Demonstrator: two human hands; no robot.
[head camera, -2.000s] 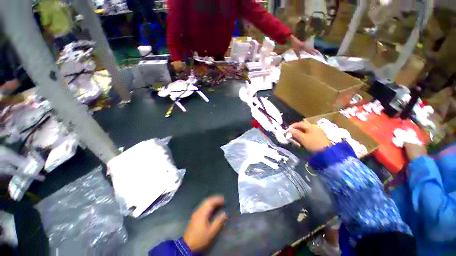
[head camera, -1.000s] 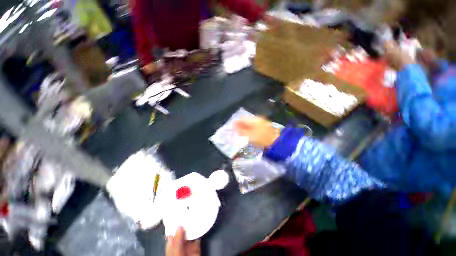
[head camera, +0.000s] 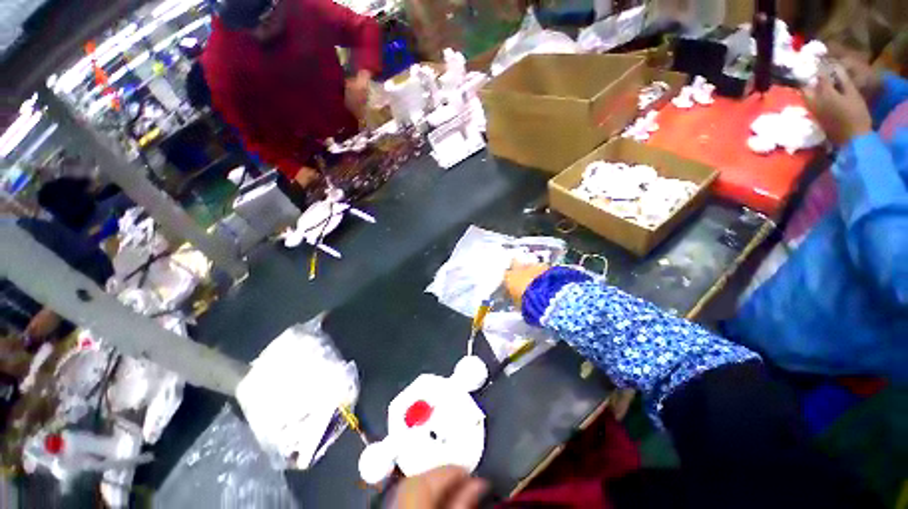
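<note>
A white disc housing (head camera: 445, 434) with two round knobs and a red patch lies at the bottom centre, with a yellow-gold tipped lead rising from each knob. My left hand (head camera: 438, 489) is at its lower edge, cut off by the frame, with its fingers on the housing. My right hand (head camera: 522, 281) is on the clear plastic bag (head camera: 460, 274) right of centre; its fingertips are hard to see. White sticks and a thin cable show at the bag. A bag packed with white parts (head camera: 290, 390) lies left of the housing.
A low carton (head camera: 652, 239) of white rings and a taller carton (head camera: 543, 114) stand back right, beside a red mat (head camera: 732, 149). Another housing (head camera: 317, 223) lies across the bench. A pale metal post (head camera: 134, 318) crosses the left. People stand across the bench and at right.
My right hand has moved from the far white parts to the clear bag. The housing has come to the bottom centre at my left hand, which was empty two seconds ago. The view has shifted.
</note>
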